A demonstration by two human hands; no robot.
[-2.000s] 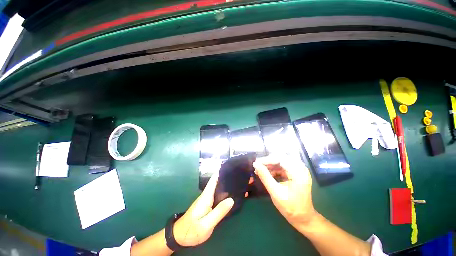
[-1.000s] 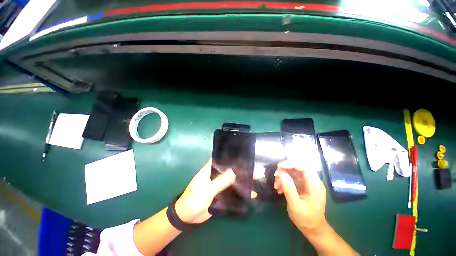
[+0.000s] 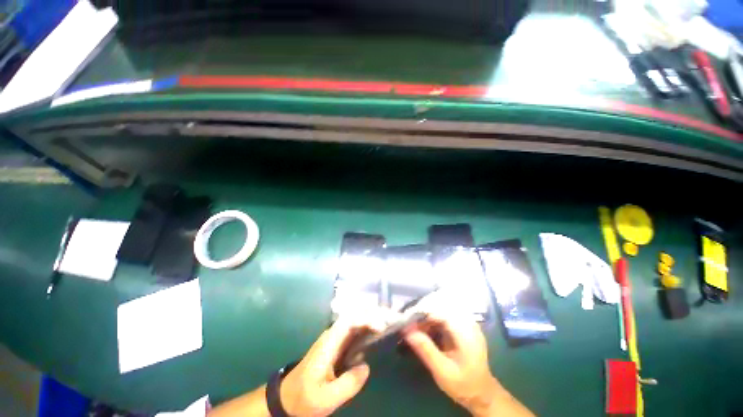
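My left hand (image 3: pixel 324 376) holds a dark phone screen assembly (image 3: pixel 376 342), tilted so it shows nearly edge-on, low in front of me. My right hand (image 3: pixel 453 352) is at its right end, fingers curled against it; the exact grip is blurred. Behind my hands several glossy black screen assemblies lie side by side on the green bench, with glare on them: one at the left (image 3: pixel 358 265), one at the right (image 3: pixel 517 289), others between, partly hidden by my hands.
Left: tape roll (image 3: pixel 200 241), black flat pieces (image 3: pixel 148 226), paper slips (image 3: pixel 160 325), black pen (image 3: pixel 59 256). Right: white cloth (image 3: pixel 575 267), red pen (image 3: pixel 625 297), red pad (image 3: pixel 621 387), yellow discs (image 3: pixel 634 225), small black block (image 3: pixel 674 304), yellow-and-black part (image 3: pixel 714 262). A raised shelf edge (image 3: pixel 326 91) crosses behind.
The held assembly has turned from lying face-up in my left hand to nearly edge-on, and my right hand has come to it. The view has shifted, showing more of the shelf.
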